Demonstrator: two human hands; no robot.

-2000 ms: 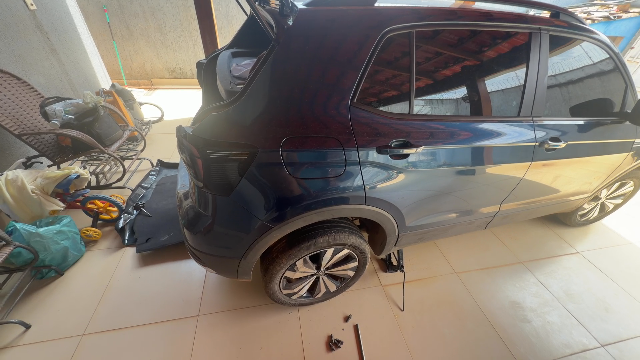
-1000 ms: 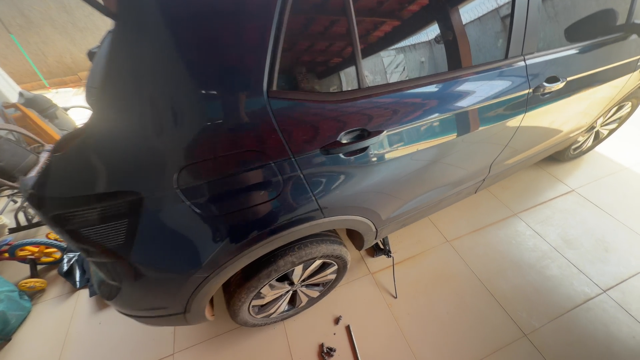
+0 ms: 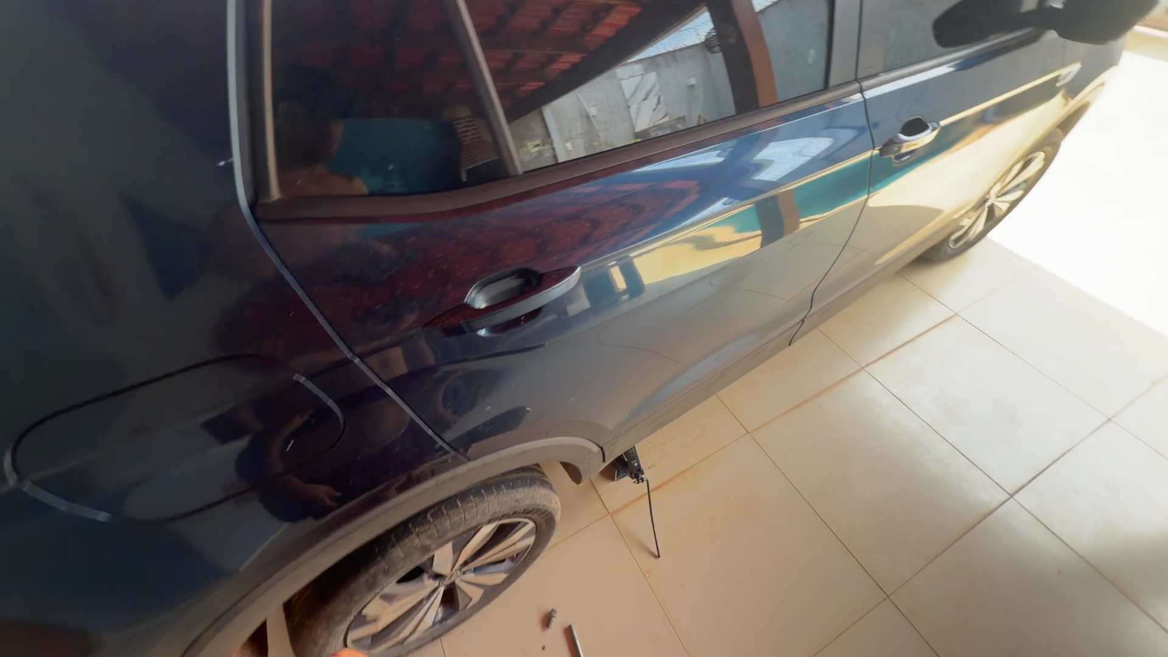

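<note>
Neither of my hands can be made out; a small orange patch [image 3: 349,652] at the bottom edge is too cropped to identify. A dark blue car [image 3: 584,365] fills much of the view. Its rear wheel [image 3: 443,579] stands at the lower left under the arch. Just ahead of that wheel, a car jack [image 3: 630,465] sits beneath the sill, with a thin crank rod [image 3: 652,520] reaching down to the floor. A small dark part [image 3: 550,619] and a metal bar [image 3: 573,641] lie on the tiles at the bottom. A person's reflection shows faintly in the paint.
The rear door handle [image 3: 520,301] and the front door handle [image 3: 910,137] stick out from the car's side. A front wheel [image 3: 999,201] is at the upper right. Light floor tiles [image 3: 849,456] run alongside the car.
The view has moved closer to the car's side and rear wheel. The chairs and bags at the left have left the view.
</note>
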